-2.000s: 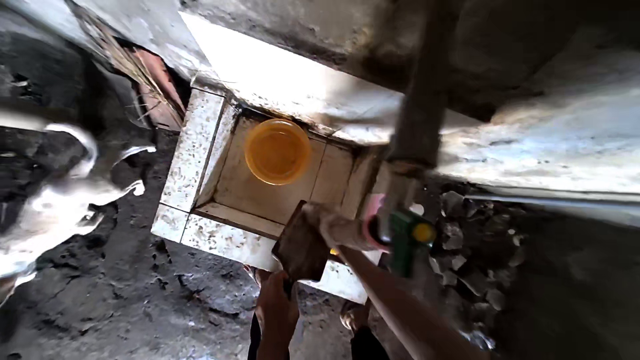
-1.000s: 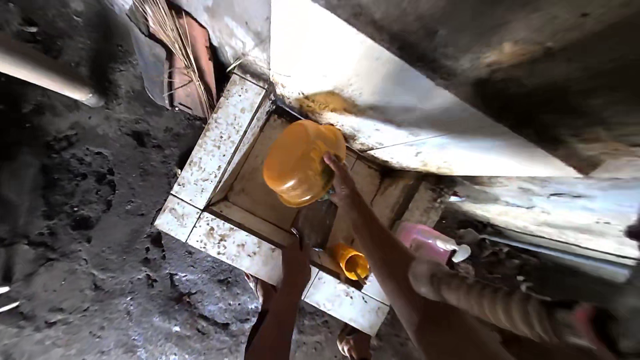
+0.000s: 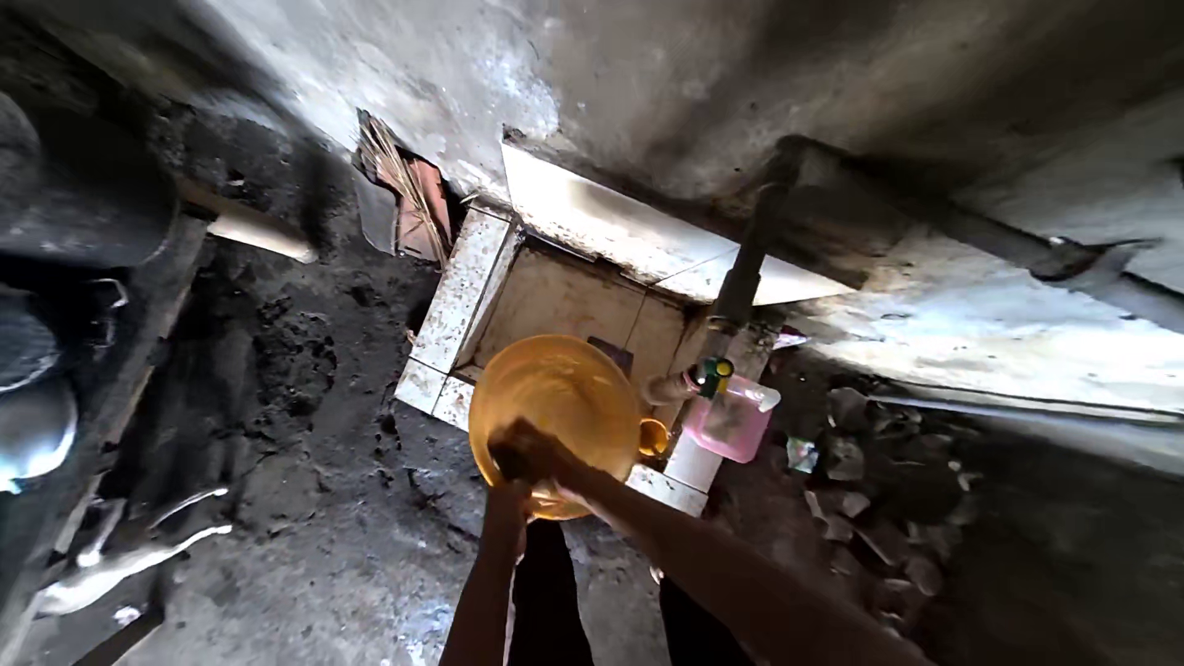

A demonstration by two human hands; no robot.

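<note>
An orange plastic basin [image 3: 592, 398] is tilted with its inside toward me, over the near edge of a low tiled sink [image 3: 453, 305]. My left hand [image 3: 511, 504] grips its lower left rim. My right hand [image 3: 535, 451] is inside the basin against the wall; a dark patch lies under its fingers, and whether it is a held thing or shadow I cannot tell. A dark flat piece [image 3: 610, 354] lies in the sink behind the basin. An orange mug [image 3: 653, 437] stands right of the basin, near a pink plastic container [image 3: 735, 421] on the sink's edge.
A pipe [image 3: 740, 277] with a green and yellow tap [image 3: 716, 377] stands over the sink's right side. Rubble [image 3: 879, 546] lies to the right. Sticks [image 3: 407, 176] and a tile piece lean at the wall. At left are metal pots [image 3: 32, 425] and a white animal [image 3: 102, 573], partly in view.
The basin has come from over the sink's middle toward me. My right hand has moved from its rim to its inside, and my left hand now grips the rim. The view has shifted widely.
</note>
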